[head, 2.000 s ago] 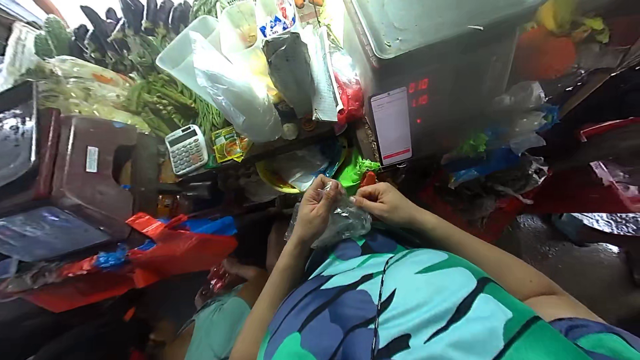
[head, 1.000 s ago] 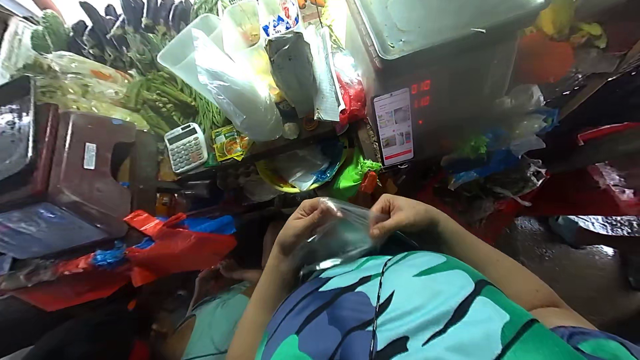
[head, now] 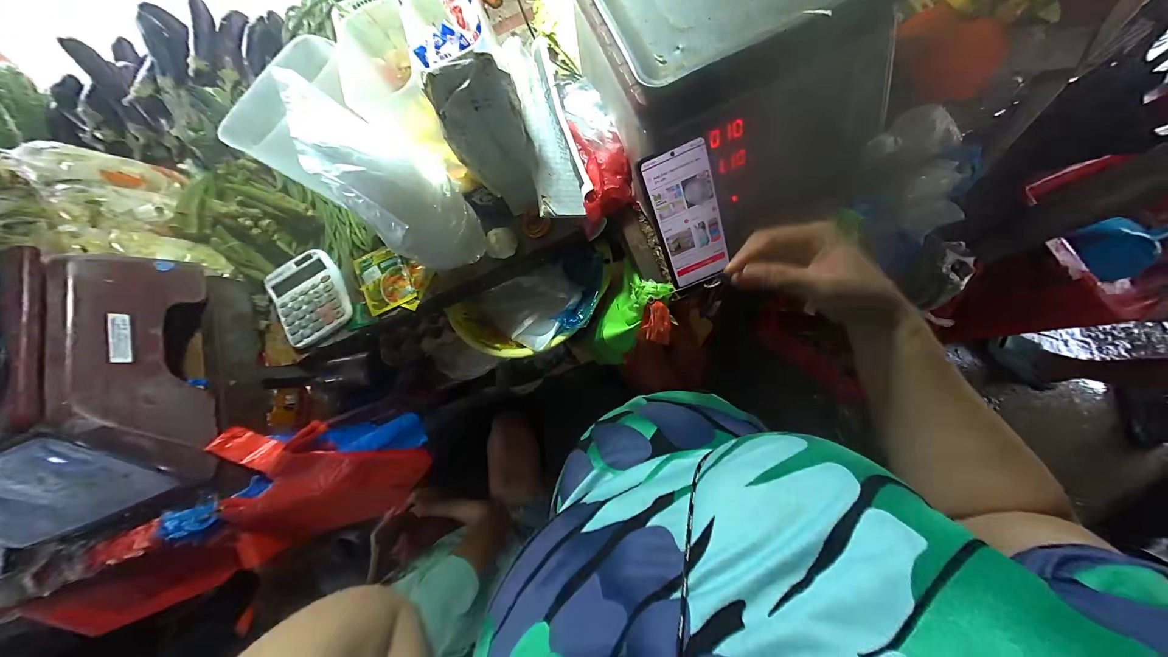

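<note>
My right hand is blurred and sits at the lower right corner of a smartphone; whether its fingers grip anything is unclear. The phone has a lit screen and leans on the front of a scale with red digits. Of my left side only part of an arm shows at the bottom edge; the left hand is out of view. Below and left of the phone are a bright green plastic bag and a round yellow-rimmed container holding clear plastic.
A calculator lies by a seasoning packet. Eggplants and green beans are piled at the upper left. Red plastic bags hang at the left beside a brown plastic stool. Another person is low, left of my lap.
Both hands held a clear plastic bag over my lap; that bag is no longer visible there. My right hand has moved up to the phone, and my left hand has left the view.
</note>
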